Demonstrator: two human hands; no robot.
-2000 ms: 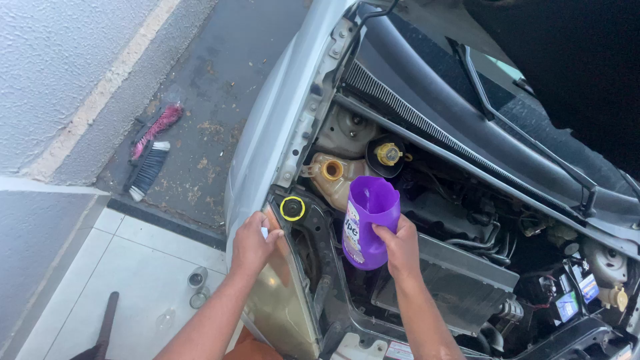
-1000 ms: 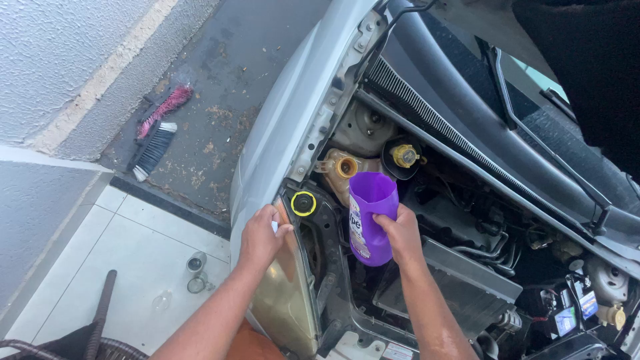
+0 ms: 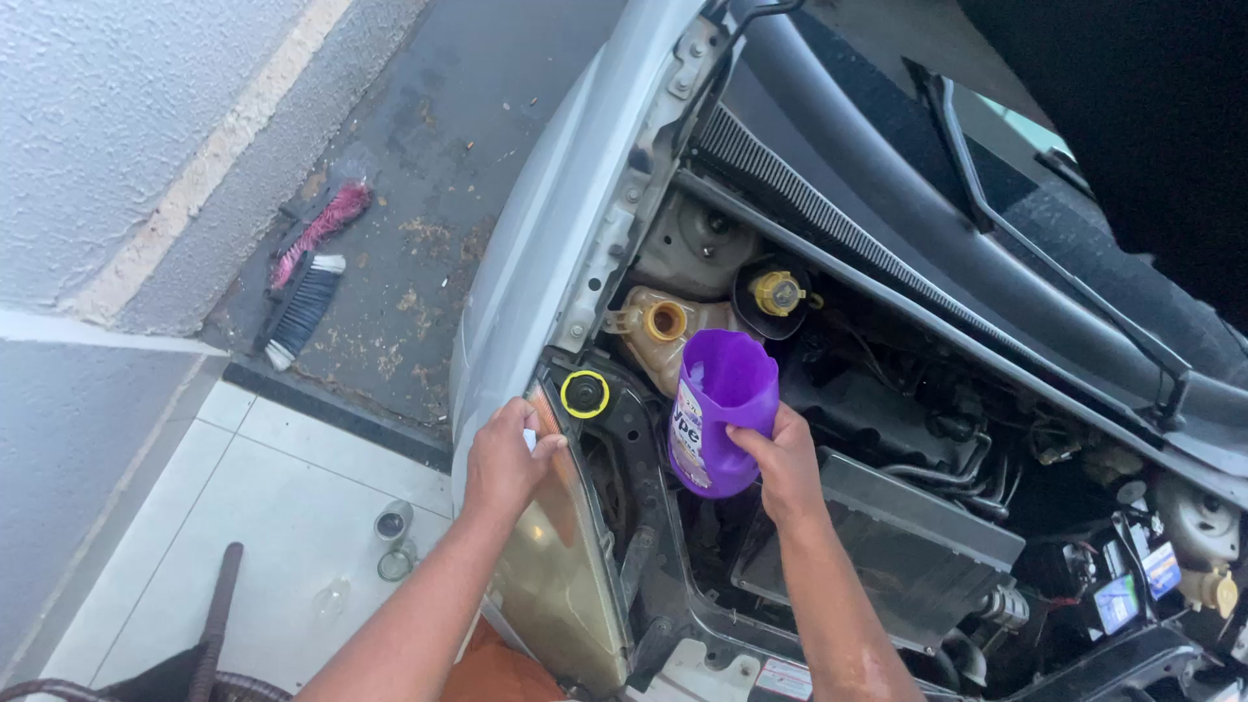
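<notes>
My right hand (image 3: 783,458) grips the rim side of a cut-open purple plastic bottle (image 3: 733,409), held over the engine bay with its wide mouth up. Just beyond it is the uncapped neck of a translucent tan coolant reservoir (image 3: 666,321). My left hand (image 3: 507,460) is closed on a small white object (image 3: 529,439), mostly hidden by the fingers, above the headlight (image 3: 561,585). A round black cap with a yellow rim (image 3: 585,394) lies on the front frame between the headlight and the reservoir. What the bottle holds is hard to see.
A yellow-capped fluid reservoir (image 3: 778,292) sits beside the tan one. The battery (image 3: 1116,600) is at lower right. Brush heads (image 3: 307,302) lie on the grey floor by the wall; glass jars (image 3: 394,522) stand on white tiles near a chair (image 3: 216,614).
</notes>
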